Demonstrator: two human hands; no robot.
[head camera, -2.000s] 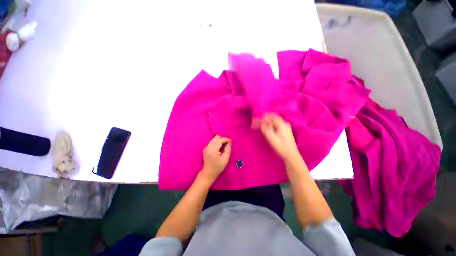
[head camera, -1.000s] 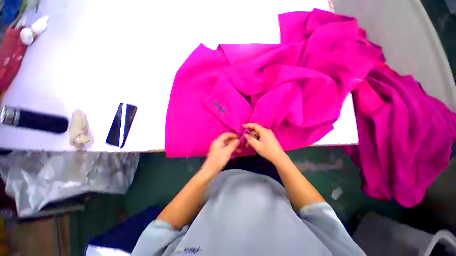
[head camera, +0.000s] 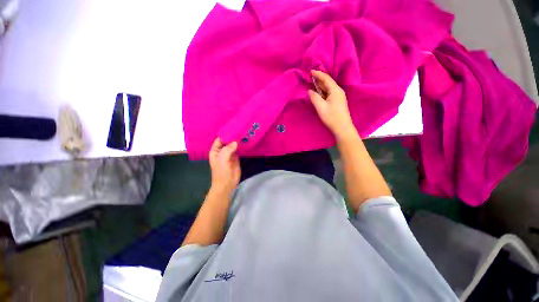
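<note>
A bright pink jacket (head camera: 218, 76) lies spread over the front edge of the white table. One sleeve lies slanted across it, with several small dark cuff buttons (head camera: 252, 133) near its end. A larger dark front button (head camera: 281, 128) shows to the right of them. My left hand (head camera: 224, 159) pinches the cuff end at the table's edge. My right hand (head camera: 328, 100) is on the upper sleeve, fingers curled round small metal thread snips (head camera: 318, 87), mostly hidden by the fingers.
A black phone (head camera: 124, 121), a cream cloth bundle (head camera: 71, 130) and a dark cylinder (head camera: 26, 127) lie on the white table (head camera: 88, 47) at left. A pile of pink jackets (head camera: 467, 118) hangs over a pale bin (head camera: 502, 29) at right. Silvery plastic sheeting (head camera: 71, 183) hangs below the table at left.
My hands have moved apart: the left to the cuff end, the right up along the sleeve. The sleeve is now laid out straighter and its cuff buttons show. The view has shifted.
</note>
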